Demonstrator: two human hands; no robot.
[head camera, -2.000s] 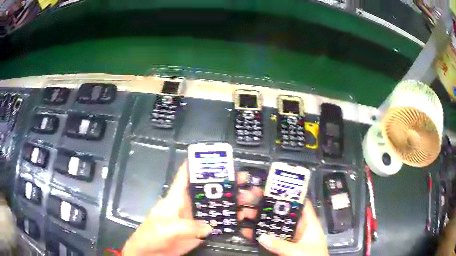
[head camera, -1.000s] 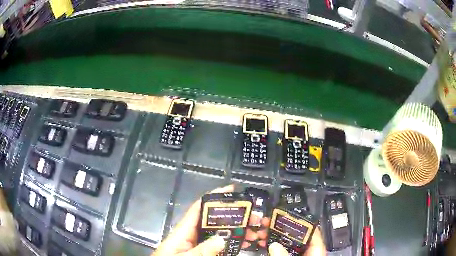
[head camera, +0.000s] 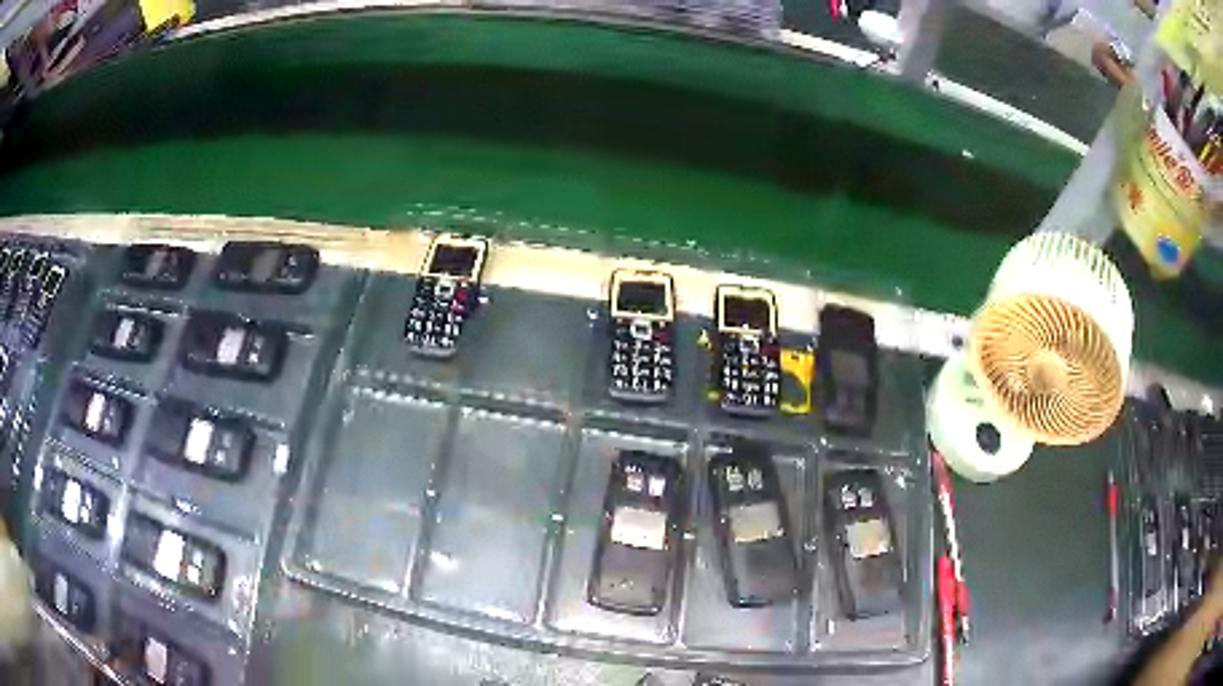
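Observation:
Neither of my hands is in view. Three black phones lie face down with pale labels in the near row of the clear blister tray (head camera: 490, 619): left (head camera: 637, 532), middle (head camera: 754, 527), slightly tilted, and right (head camera: 865, 543). Behind them, three phones with light-framed dark screens lie face up: left (head camera: 447, 298), middle (head camera: 641, 335) and right (head camera: 746, 349). Another black phone (head camera: 848, 369) lies face down at that row's right end. A small dark edge of something shows at the bottom rim, too cut off to name.
More face-down phones (head camera: 201, 442) fill a tray on the left. Red pens (head camera: 950, 576) lie right of the near tray, below a white-green desk fan (head camera: 1046, 369). A yellow tub (head camera: 1167, 194) stands above the fan. The green conveyor belt (head camera: 563, 148) runs behind. Blurred skin-toned shapes show at both lower edges.
My hands and the two lit phones they held have left the picture at the bottom. The near-row phones they covered now show fully. The view has shifted slightly.

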